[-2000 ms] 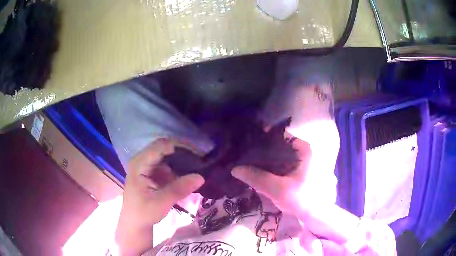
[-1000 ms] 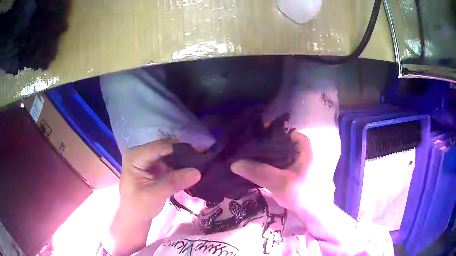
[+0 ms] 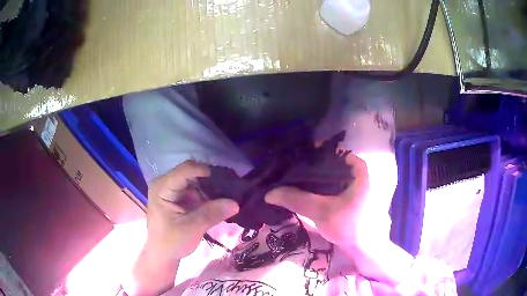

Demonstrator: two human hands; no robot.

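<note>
A bunch of limp dark pieces (image 3: 271, 185) with jagged edges is spread between my two hands over my lap. My left hand (image 3: 188, 199) grips its left end, with the thumb on top. My right hand (image 3: 326, 202) grips its right side, with the thumb on top near the middle. The fingers under the bunch are hidden. The pieces are too dark to tell one from another.
A tan shiny table (image 3: 202, 40) lies ahead, with a black ragged clump (image 3: 40, 43) at left, a white object (image 3: 346, 13) and a black cable (image 3: 425, 52). Blue tubs (image 3: 404, 191) stand at right, one holding a dark comb-like row (image 3: 459, 165). A cardboard box (image 3: 81, 173) is at left.
Both hands still hold the dark bunch in nearly the same place. The table shows slightly lower and more of it is in view than two seconds ago. The bunch has shifted slightly.
</note>
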